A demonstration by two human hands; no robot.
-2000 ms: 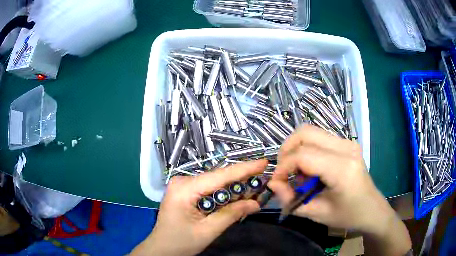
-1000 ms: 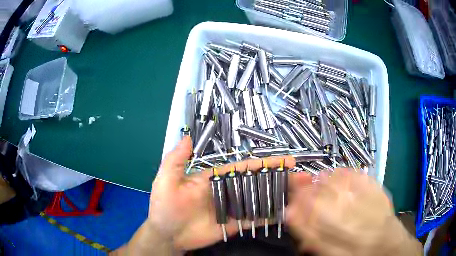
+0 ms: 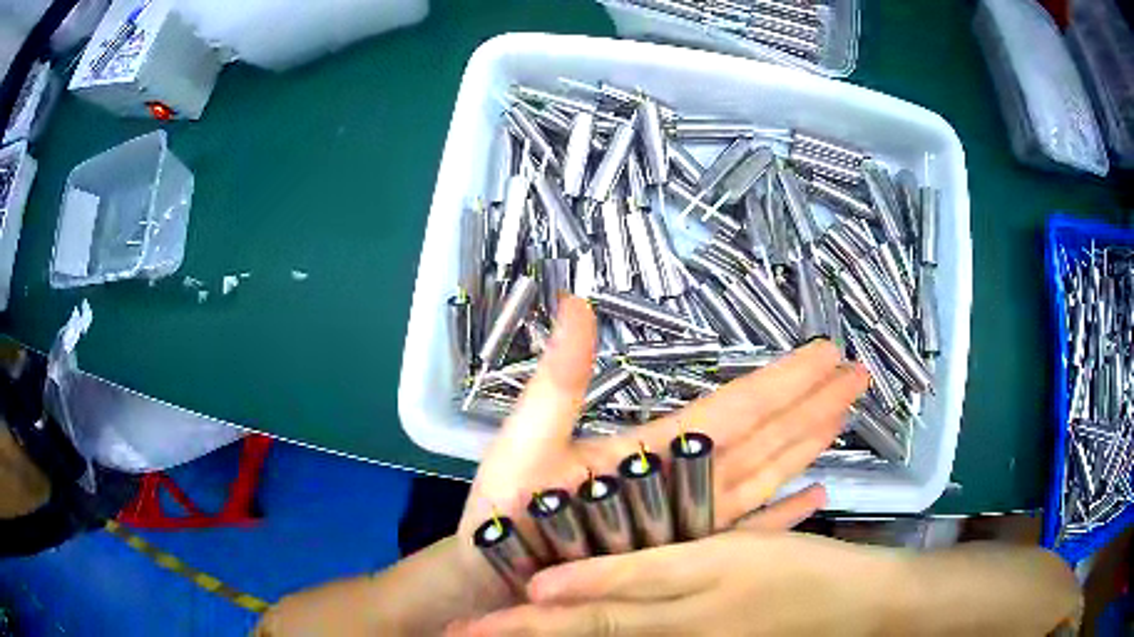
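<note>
Several steel cylindrical assemblies (image 3: 653,504) lie side by side in a slanting row across my left hand (image 3: 634,429). Their black end faces point up and away from me, with pale centres and small yellow tips. My left hand is palm up, thumb and fingers spread, above the near side of the white tray (image 3: 438,268). My right hand (image 3: 734,585) lies flat across their lower ends and hides their thin stems. Its palm side is hidden, and no tool shows. The tray is heaped with loose assemblies (image 3: 640,249).
A blue bin (image 3: 1058,373) of metal parts stands at the right. A clear box (image 3: 839,50) of rowed assemblies is at the back. A small clear tub (image 3: 168,212), white bits and a white device box (image 3: 180,81) are at the left. Translucent boxes (image 3: 1045,93) lie at the back right.
The assemblies have tilted from nearly upright in view to a slanting row with end faces towards the camera. My right hand has moved down and left over their lower ends. The left fingers have spread.
</note>
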